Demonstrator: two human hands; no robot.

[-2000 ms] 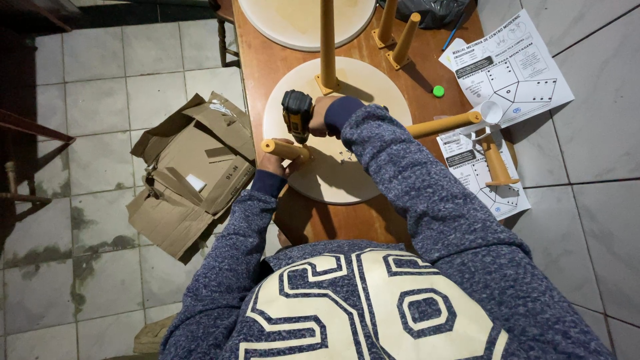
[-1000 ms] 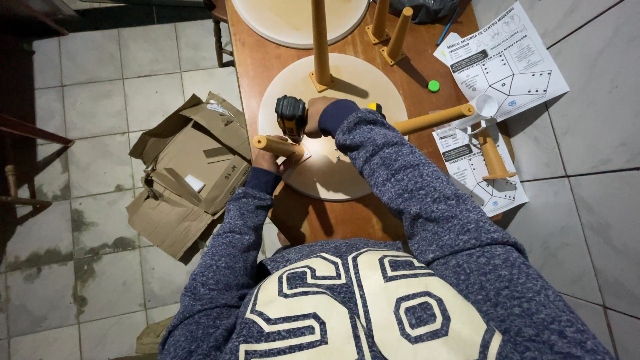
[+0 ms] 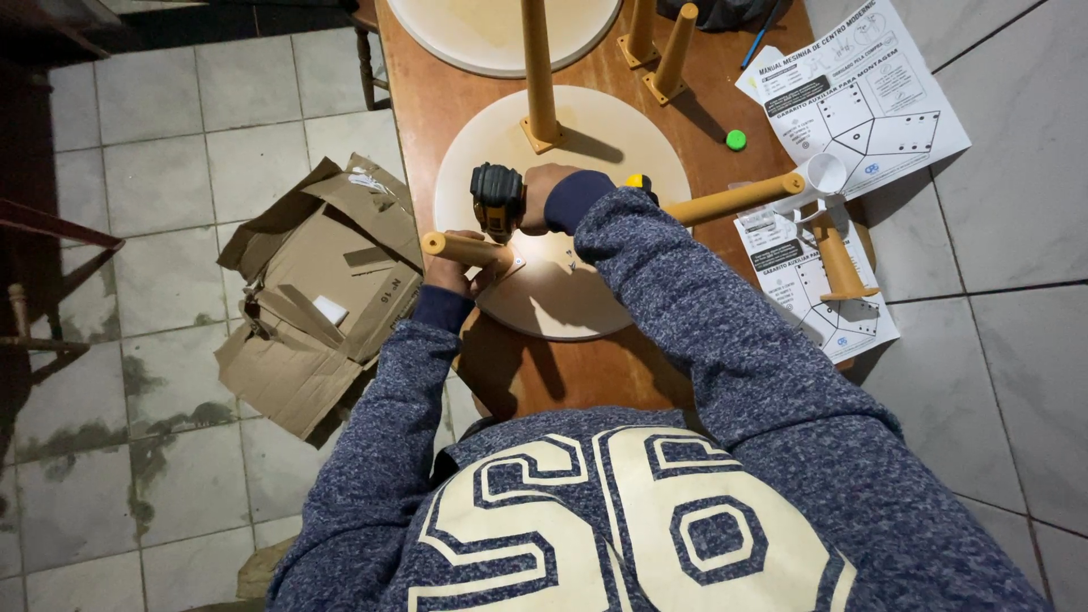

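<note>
My right hand grips a black and yellow cordless drill, held nose down over the round white tabletop. Its light falls on the panel beside the base of a wooden leg, around which my left hand is closed near the panel's left rim. The drill's tip is hidden. A second wooden leg stands on the panel's far side, and a third leg points off to the right, its base behind my right sleeve. A few small screws lie on the panel.
Beyond lie another round panel and two short legs on the wooden table. A green cap, printed sheets, a white ring-shaped part and another leg are at right. Flattened cardboard lies left.
My right hand and the drill have shifted slightly to the left, towards the near-left leg. My left hand has stayed at that leg, which now leans further left.
</note>
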